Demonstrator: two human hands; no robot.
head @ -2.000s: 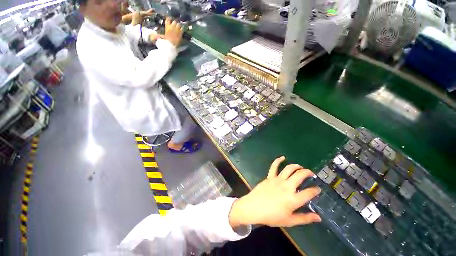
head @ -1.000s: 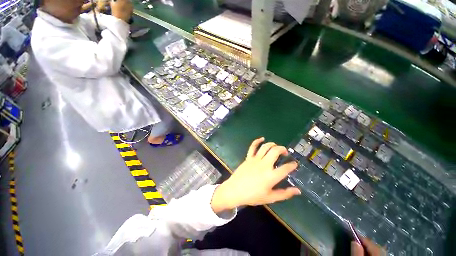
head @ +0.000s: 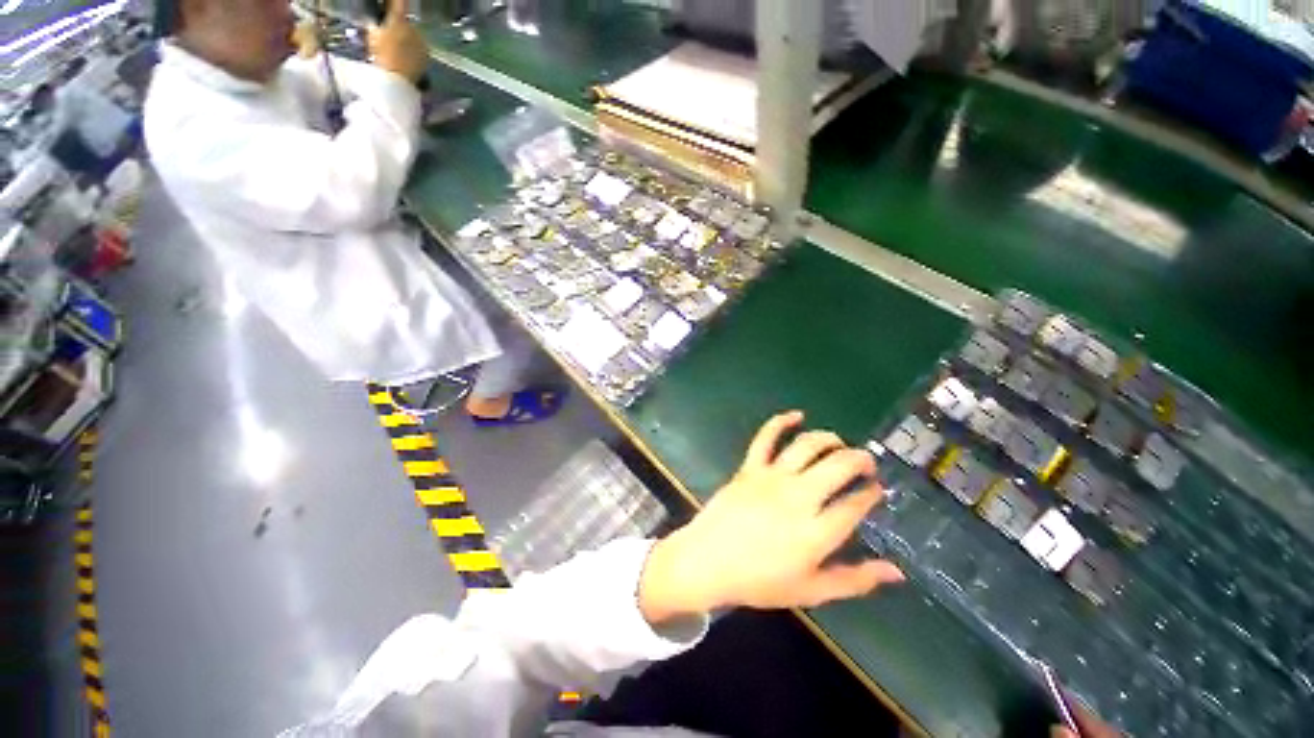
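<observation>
A clear blister tray (head: 963, 603) lies at the right, its left part holding rows of grey square modules (head: 1026, 443), one with a white face (head: 1052, 539). Its other pockets look empty. My left hand (head: 785, 522) is over the bench at the tray's left edge, palm down, fingers spread and curled. A small dark thing may be at its fingertips; I cannot tell if it is held. My right hand (head: 1091, 728) is mostly cut off by the bottom edge and holds a thin pale stick or tweezers (head: 1059, 695) over the tray's near edge.
A second clear tray (head: 627, 378), crowded with grey and white parts, lies further left on the green bench (head: 778, 353). A pale post (head: 781, 123) and rail stand behind. A person in a white coat (head: 274, 188) sits at the far left. Clear empty trays (head: 584, 508) are below the bench edge.
The view has shifted. My right hand with the thin stick, absent two seconds ago, came in at the bottom and now shows less than one second ago. My left hand stays by the tray's left edge.
</observation>
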